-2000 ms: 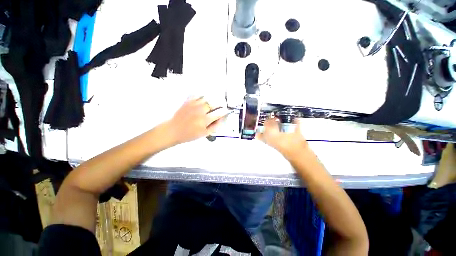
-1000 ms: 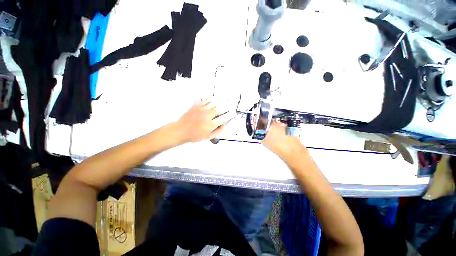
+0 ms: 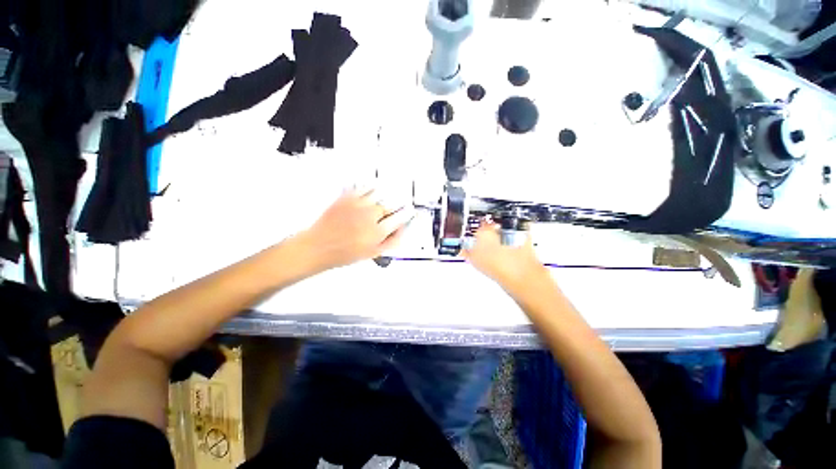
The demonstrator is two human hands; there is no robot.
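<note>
The white sewing machine head [image 3: 587,73] lies across the right half of the view. A bright curved metal piece [image 3: 451,220] stands at its left end. My left hand [image 3: 353,227] is just left of it, palm down, fingertips pointing at the needle area. My right hand [image 3: 500,252] is just right of it, fingertips tucked behind the metal parts. Any small piece between the fingers is too small or hidden to tell. A stack of cut black strips [image 3: 314,82] lies on the table further left.
A long black strip [image 3: 225,99] runs from the stack to a blue strip [image 3: 158,114]. A second black bundle [image 3: 119,179] lies at far left. A black cloth band [image 3: 704,156] with light pins drapes the machine arm. Cardboard [image 3: 213,412] is below the table's front edge [image 3: 403,332].
The whole view has shifted slightly. Both hands stay beside the metal piece at the machine's left end, with only slight finger movement. The strip stack has not moved on the table.
</note>
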